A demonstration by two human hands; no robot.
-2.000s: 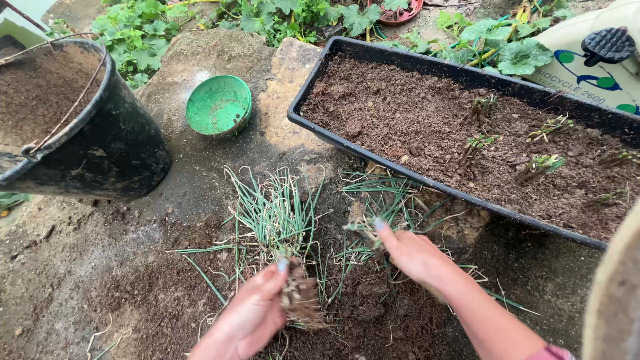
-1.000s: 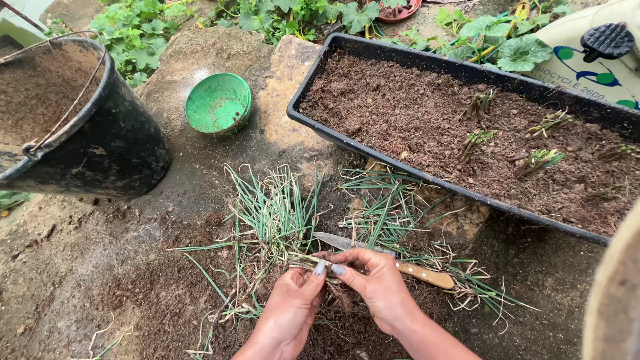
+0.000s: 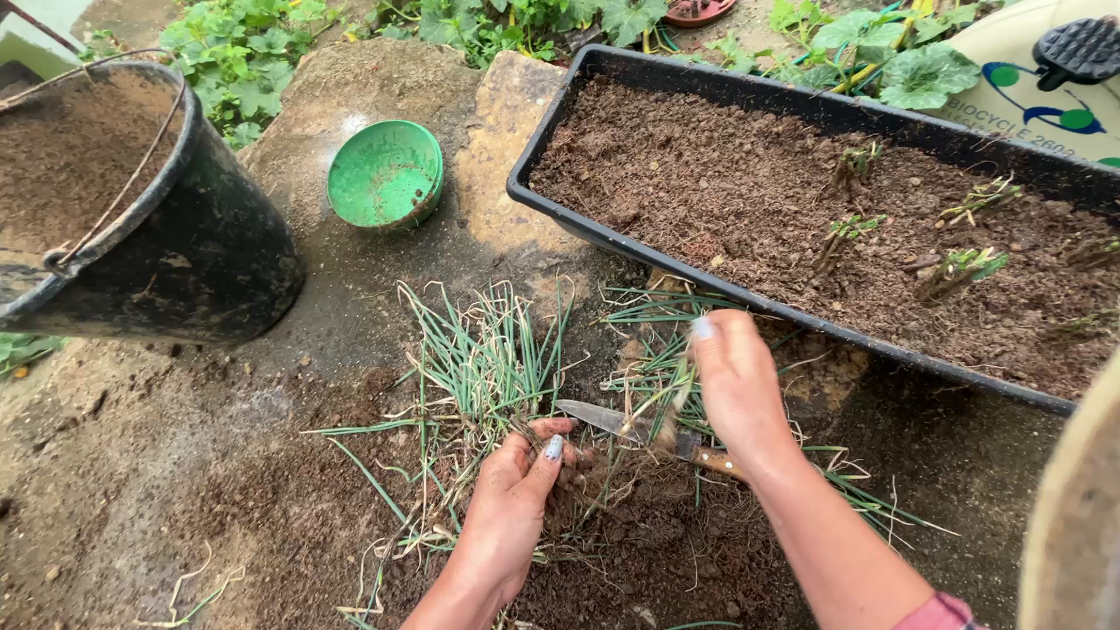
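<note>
My left hand [image 3: 516, 490] is closed on a small clump of rooted plants at the lower middle, its roots and soil hanging to the right. My right hand [image 3: 739, 376], slightly blurred, pinches a few thin stems over the cut green leaves [image 3: 647, 376]. Under and beside it lies a knife [image 3: 604, 417] with a wooden handle, its blade pointing left. A bunch of chive-like plants [image 3: 486, 359] with green and dry leaves lies just beyond my left hand. The black planter trough [image 3: 665, 262] at the upper right holds soil and several trimmed clumps [image 3: 960, 269].
A black bucket [image 3: 206, 227] of soil with a wire handle stands at the left. Green bowls [image 3: 385, 175], seemingly stacked, sit on the stone behind. Leafy plants [image 3: 232, 61] line the back. A printed pale container [image 3: 1019, 74] is at the upper right.
My hands were together over the clump a second ago; now my right hand has moved away, up and right. Two seconds ago the knife was not visible on the ground.
</note>
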